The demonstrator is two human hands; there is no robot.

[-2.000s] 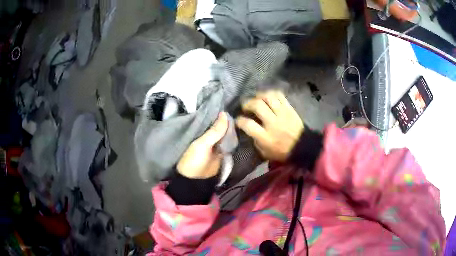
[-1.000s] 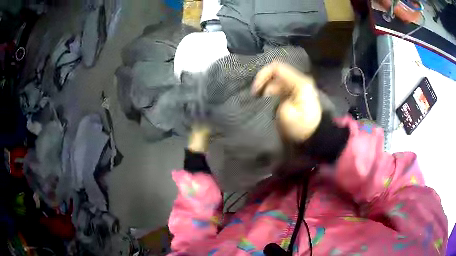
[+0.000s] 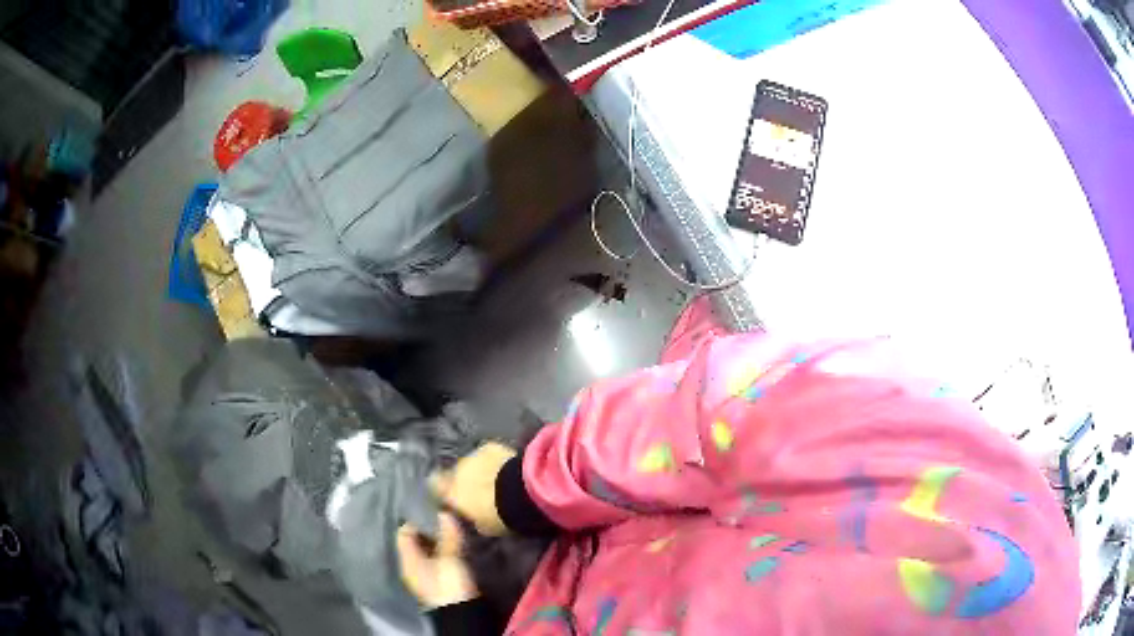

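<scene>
A grey garment piece (image 3: 383,534) with a small white patch lies at the lower left, beside my lap. My left hand (image 3: 435,565) is at its right edge and grips the cloth. My right hand (image 3: 476,488) is just above, close to my left hand, with bent fingers on the same cloth. Both hands are slightly blurred and the fingertips are partly hidden in the folds. More dark grey cloth (image 3: 236,435) lies in a heap to the left, against the held piece.
A folded grey fabric stack (image 3: 361,174) lies on a brown carton (image 3: 479,75). A white table (image 3: 920,186) at the right bears a lit smartphone (image 3: 779,162) with a white cable. Green (image 3: 318,62) and red (image 3: 249,132) plastic things stand behind the carton. Cloth pieces (image 3: 106,435) lie on the floor.
The view has turned toward the table and carton. My hands have come together at the cloth, now lower left in view. The herringbone cloth spread between them before is no longer clearly visible.
</scene>
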